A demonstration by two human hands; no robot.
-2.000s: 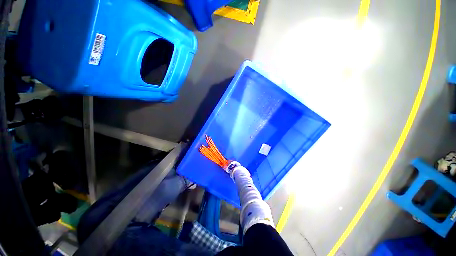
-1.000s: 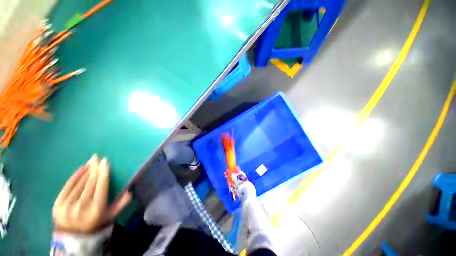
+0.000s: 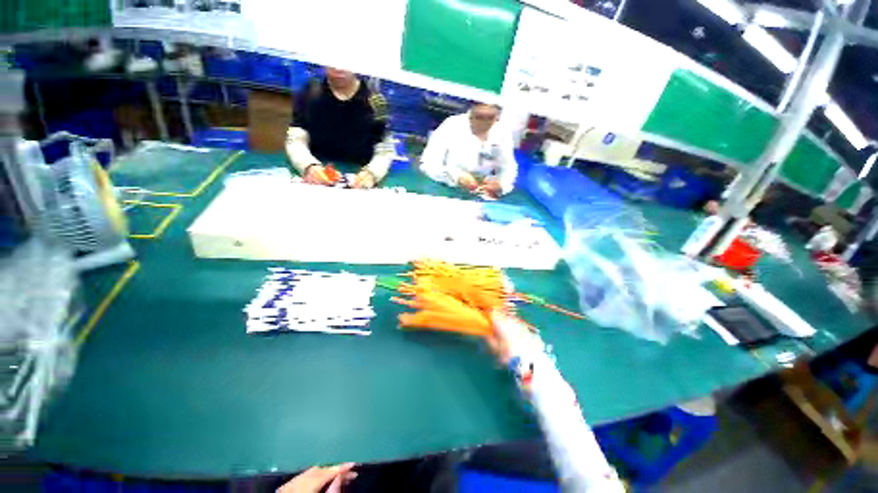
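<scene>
A pile of thin orange wires [image 3: 452, 289] lies on the green-matted bench, right of centre. My right hand [image 3: 505, 335], in a white sleeve, is at the pile's front right, closed around a bundle of orange wires [image 3: 443, 316] that points left. The bundle overlaps the pile; its contact with the mat is unclear. My left hand [image 3: 322, 479] is at the bottom edge by the bench front, partly cut off, with nothing visible in it. A pile of white sleeves with blue marks [image 3: 313, 302] lies left of the orange pile.
A long cream box [image 3: 366, 226] stands behind the piles. A crumpled clear plastic bag [image 3: 635, 279] lies right, another [image 3: 38, 337] far left below a fan [image 3: 85, 207]. Two people sit opposite, hands at work. A black tray [image 3: 746, 324] lies at right. Blue stools are below the bench.
The view has swung up from the blue tote on the floor to the bench. My right hand has moved from inside the tote to the orange pile. My left hand is now at the bench front.
</scene>
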